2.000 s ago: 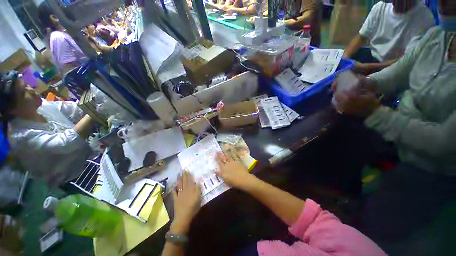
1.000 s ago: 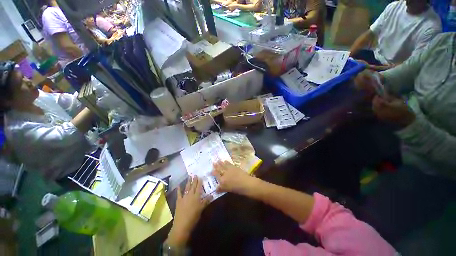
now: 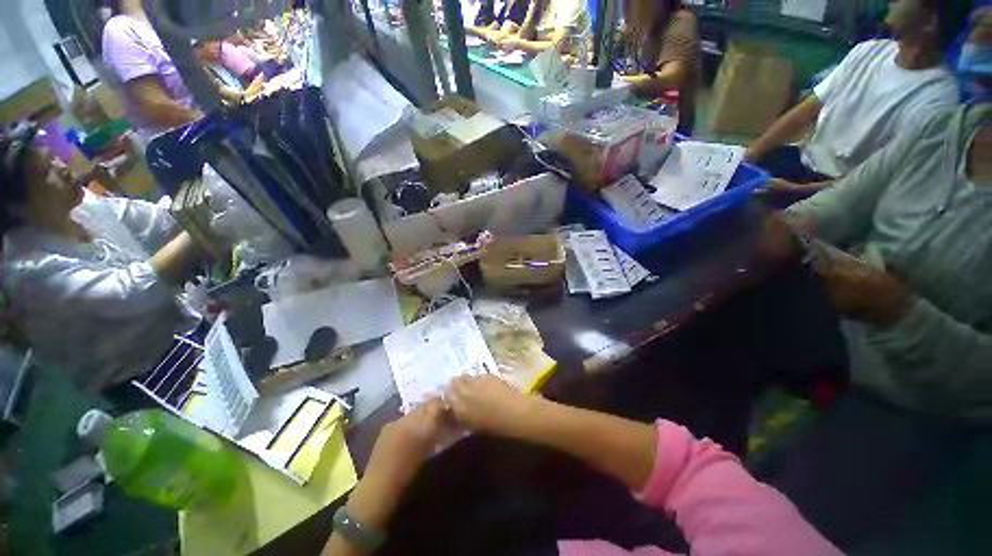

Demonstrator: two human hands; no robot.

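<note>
A white printed leaflet sheet point(image 3: 437, 345) lies flat on the dark tabletop in front of me. My left hand point(image 3: 413, 434) is at its near edge, with the fingers drawn in and pinching the paper. My right hand point(image 3: 482, 404) is beside it, fingers bent on the near edge of the sheet. The fingertips of both hands nearly touch, and they hide the near edge. Several folded leaflets point(image 3: 596, 264) lie beyond, to the right of a small open carton point(image 3: 522, 264).
A green bottle point(image 3: 169, 458) lies on yellow paper point(image 3: 256, 502) at left. A white wire rack point(image 3: 174, 380) and lined sheet point(image 3: 332, 320) are behind. A clear plastic bag point(image 3: 509, 339) lies right of the leaflet. A blue bin point(image 3: 680, 226) holds leaflets. Other people sit left and right.
My hands have come together at the sheet's near edge, and the left fingers, spread flat before, are now drawn in. More of the sheet's far part shows uncovered. The view has shifted slightly.
</note>
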